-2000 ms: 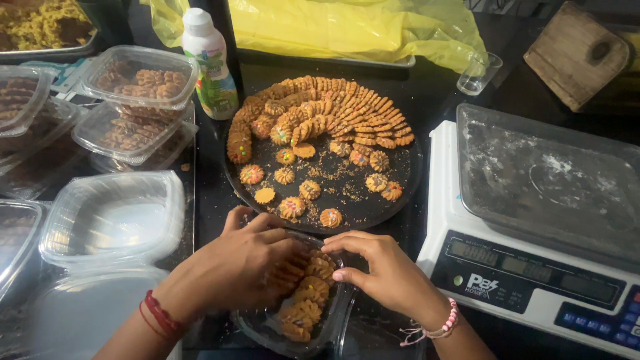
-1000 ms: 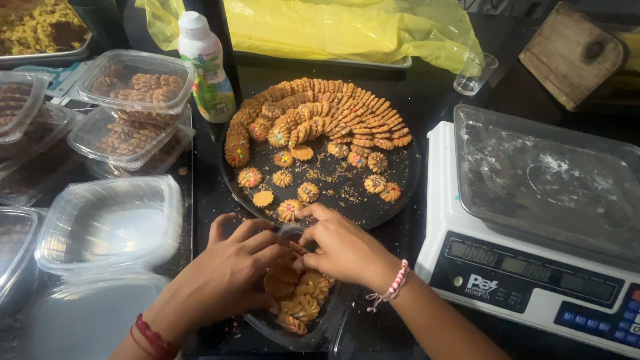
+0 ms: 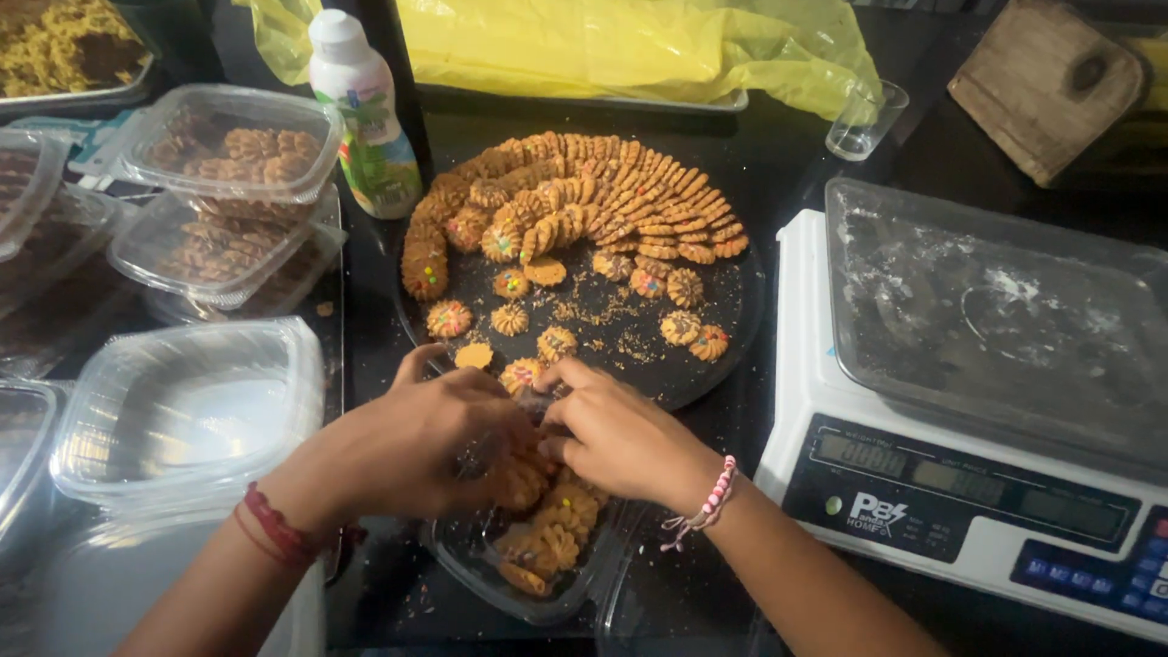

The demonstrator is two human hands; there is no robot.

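A clear plastic container [image 3: 547,598] lies near the front edge, with flower-shaped cookies [image 3: 552,543] in rows inside it. Over its left and back part my left hand [image 3: 447,447] is bent, fingers down around some cookies; whether it grips them is hidden. My right hand [image 3: 607,429] touches or hovers at the container's back right, thumb and fingers curled, their tips partly hidden. Just behind both hands sits a round black tray [image 3: 721,383]. It bears a curved band of stacked cookies [image 3: 584,182], several loose ones with coloured sprinkles, and crumbs.
At the right is a white digital scale [image 3: 794,319]. Empty clear containers [image 3: 192,411] and filled, stacked ones [image 3: 233,164] stand at the left. Behind are a white bottle [image 3: 365,119], a yellow plastic sheet [image 3: 584,46], a small clear cup [image 3: 867,123] and a wooden board [image 3: 1045,87].
Two seconds ago my right hand was lower, at the container's right side; it has since moved up and left, close to my left hand. The tray and scale have not moved.
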